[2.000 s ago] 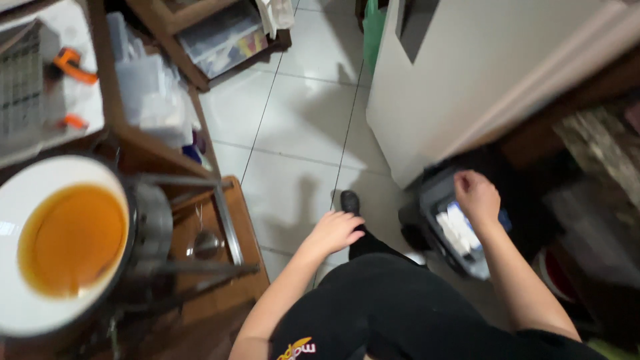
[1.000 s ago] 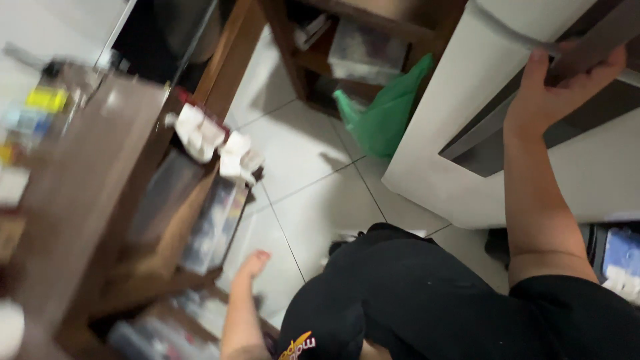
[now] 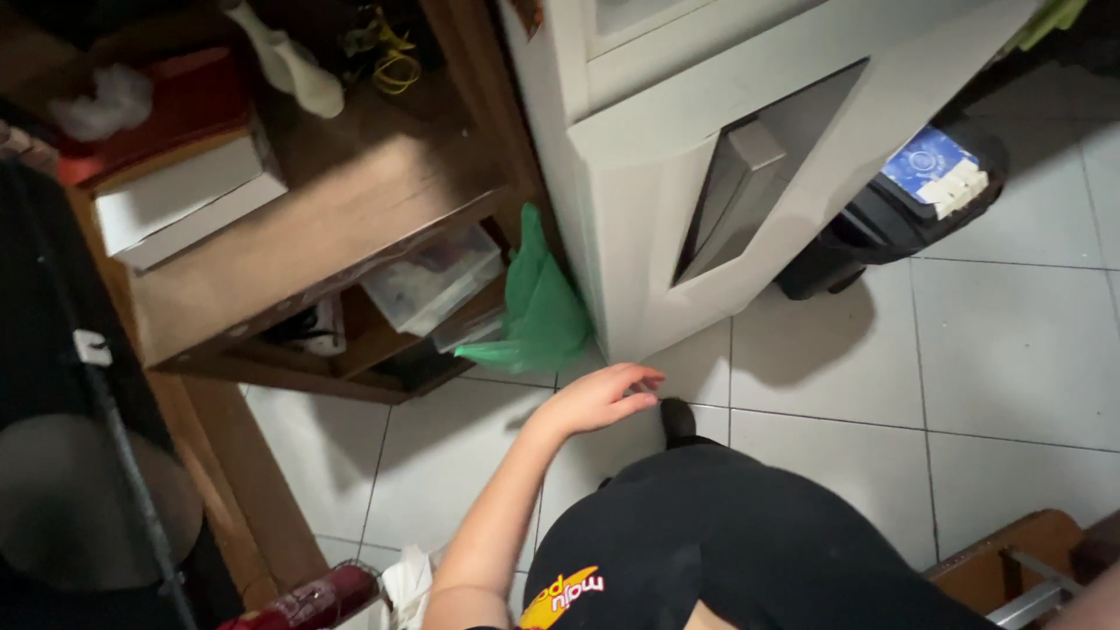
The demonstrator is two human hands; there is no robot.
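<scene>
My left hand (image 3: pixel 608 396) hangs in front of my body above the tiled floor, fingers apart and slightly curled, holding nothing. Just beyond it stands the lower corner of a white refrigerator (image 3: pixel 630 254), with a dark recessed panel (image 3: pixel 770 175) on its front. A green plastic bag (image 3: pixel 544 306) hangs between the refrigerator and a wooden shelf unit, near the fingertips but apart from them. My right hand is out of view; only a bit of skin shows at the lower right edge.
The wooden shelf (image 3: pixel 350 219) at the left holds a white box (image 3: pixel 188 206), a red box (image 3: pixel 162 114) and clear plastic containers (image 3: pixel 437 276). A black bin (image 3: pixel 910 214) with a blue package (image 3: pixel 932 166) stands right of the refrigerator. A wooden stool (image 3: pixel 1006 547) is at lower right.
The view has swung strongly. My right hand, at the refrigerator's handle about a second ago, has left the view. My left hand has moved in front of my body.
</scene>
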